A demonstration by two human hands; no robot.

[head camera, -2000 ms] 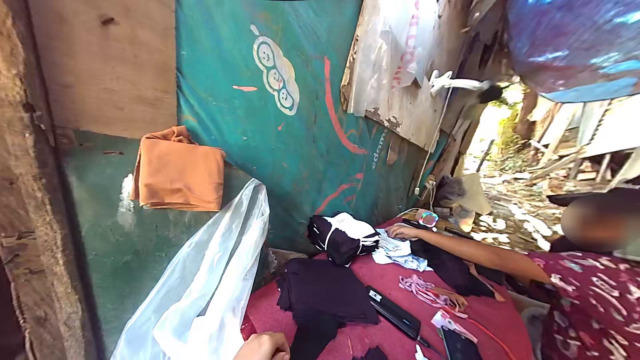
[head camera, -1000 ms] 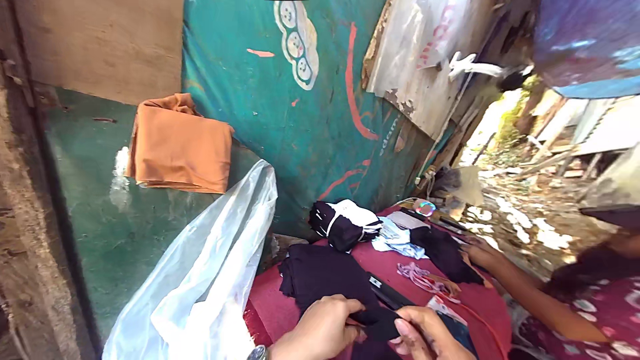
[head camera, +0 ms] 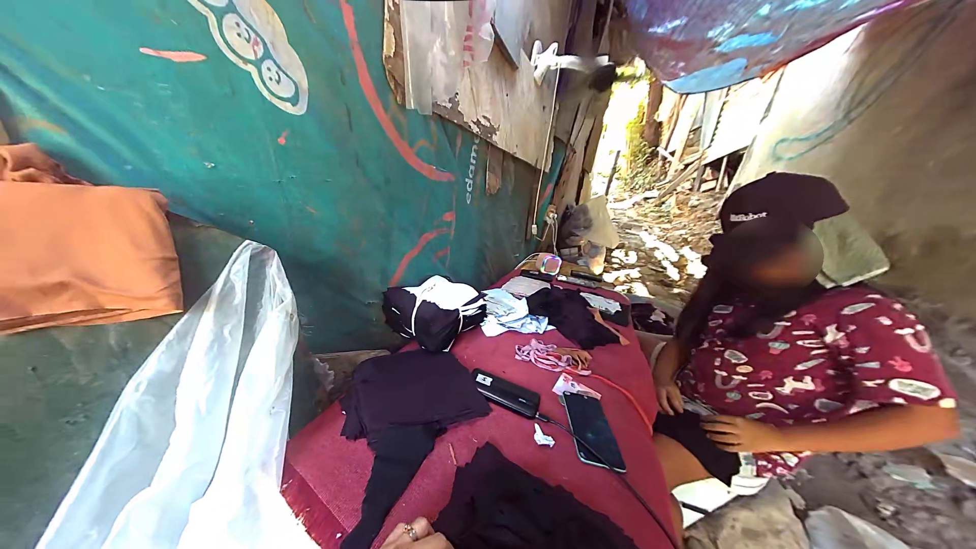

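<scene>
Only part of my left hand (head camera: 417, 535) shows, at the bottom edge, with a ring on a finger. It lies between a long black cloth strip (head camera: 390, 474) and a spread black cloth (head camera: 526, 507); whether it grips either is hidden by the frame edge. My right hand is out of view. A stack of black cloth pieces (head camera: 415, 389) lies on the red-covered surface (head camera: 335, 450), behind the strip. To its right are a black power bank (head camera: 507, 393) with a cable and a phone (head camera: 592, 431). A tied black-and-white cloth bundle (head camera: 435, 311) sits behind the stack.
A translucent plastic bag (head camera: 221, 404) hangs at the left beside a folded orange cloth (head camera: 84, 252). Pink cords (head camera: 549, 354) and light blue cloth (head camera: 509, 313) lie further back. A person in a cap (head camera: 801, 366) sits at the right, hands on dark cloth.
The view has swung right. Both my hands were on black cloth a second ago; now only one shows, at the bottom edge. The other person's arm has drawn back from the red surface.
</scene>
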